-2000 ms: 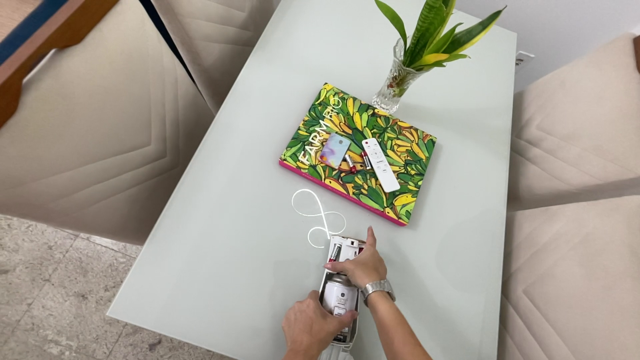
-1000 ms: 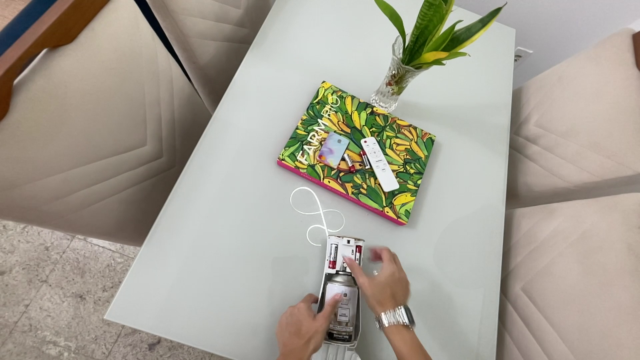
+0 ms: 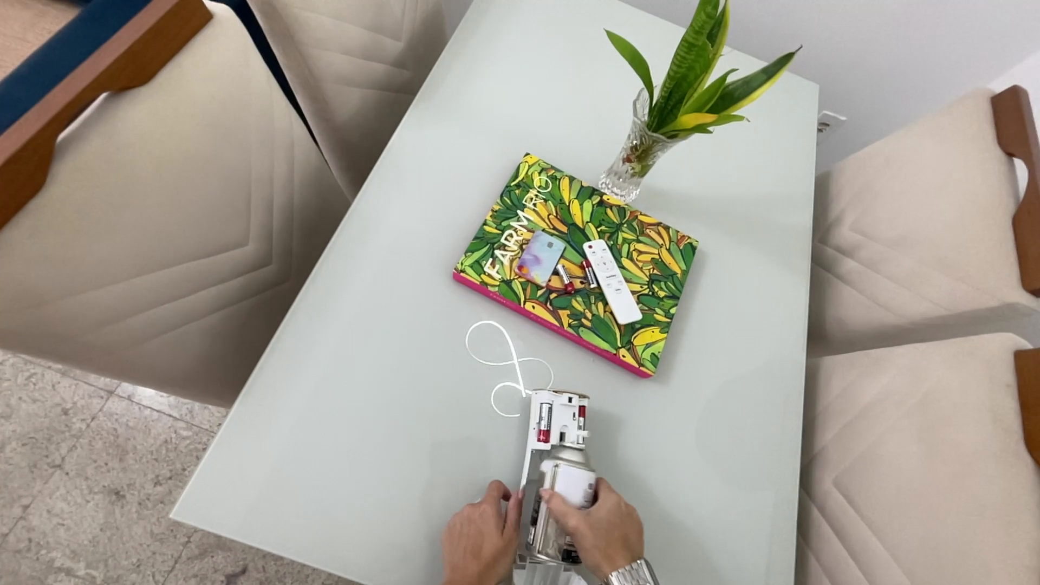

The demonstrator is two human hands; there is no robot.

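An opened white automatic spray dispenser (image 3: 526, 467) lies near the table's front edge, with batteries (image 3: 544, 422) seated in its upper part and a metal aerosol can (image 3: 569, 483) in its lower part. My right hand (image 3: 605, 528), with a metal watch at the wrist, grips the can, thumb across its front. On the dispenser's left side rests my left hand (image 3: 483, 536), its fingertips against the edge; whether it grips is unclear. Farther up, a white remote control (image 3: 612, 280), two loose batteries (image 3: 566, 279) and a pastel card (image 3: 542, 257) lie on a colourful patterned book (image 3: 597, 329).
A glass vase (image 3: 634, 162) with green and yellow leaves stands behind the book on the pale glass table (image 3: 390, 325). A thin white looped line shows on the tabletop above the dispenser. Beige padded chairs (image 3: 162, 203) flank both sides.
My right hand has moved down from the battery part of the dispenser onto the aerosol can. My left hand has shifted from the can to the dispenser's left edge.
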